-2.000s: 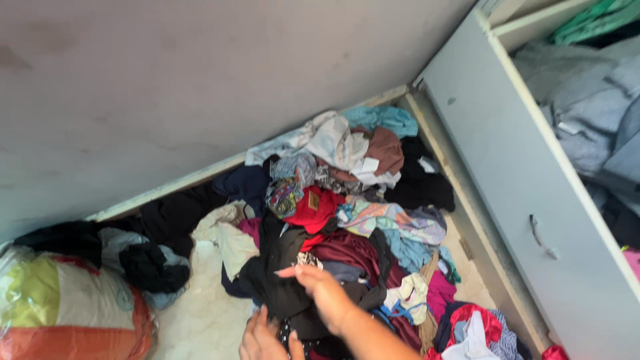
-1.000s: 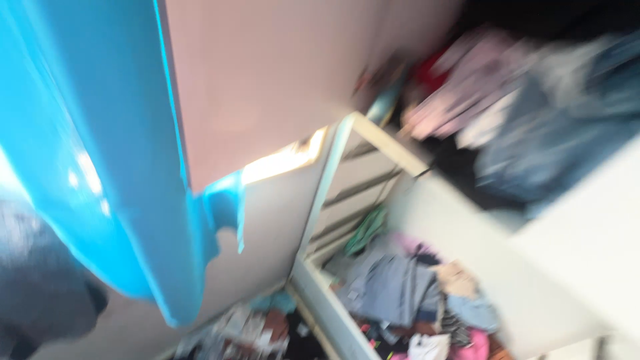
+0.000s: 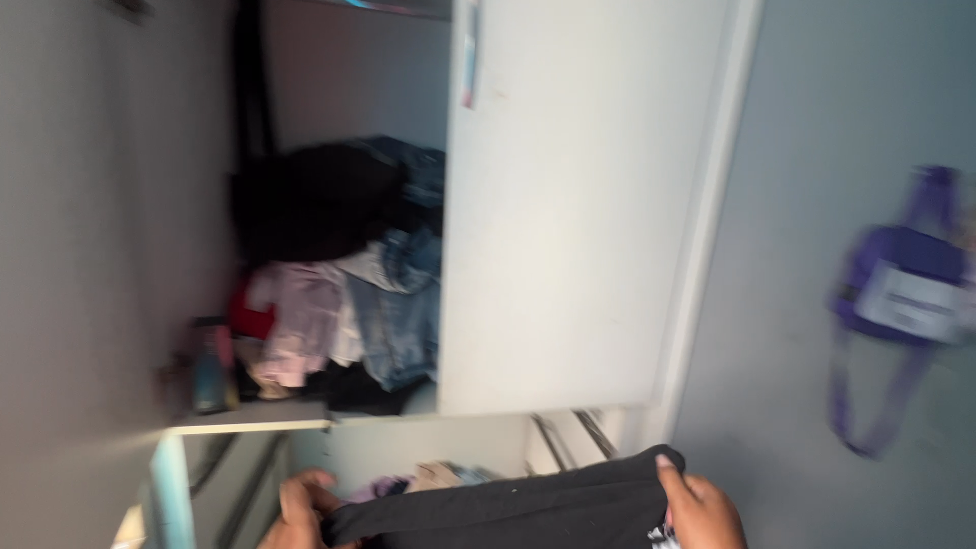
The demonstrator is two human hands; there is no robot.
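A black cloth garment (image 3: 503, 511) is stretched between my two hands at the bottom of the view. My left hand (image 3: 301, 511) grips its left end, with the fingers curled around the edge. At the upper right corner of the garment, my right hand (image 3: 698, 503) pinches the fabric, and a bit of black-and-white patterned cloth shows beside it. The lower part of the garment is out of view. Just beyond it, inside an open drawer, beige folded clothing (image 3: 435, 476) is partly visible.
Above the drawer, a wardrobe compartment holds jeans (image 3: 396, 328), a pink garment (image 3: 301, 313) and a black heap (image 3: 320, 202). A white wardrobe door (image 3: 572, 206) covers its right side. A purple bag (image 3: 900, 278) hangs on the right wall.
The view has swung from the floor clothes pile up to the wardrobe. Two seconds ago my hands were over that pile; now they hold the black garment spread between them.
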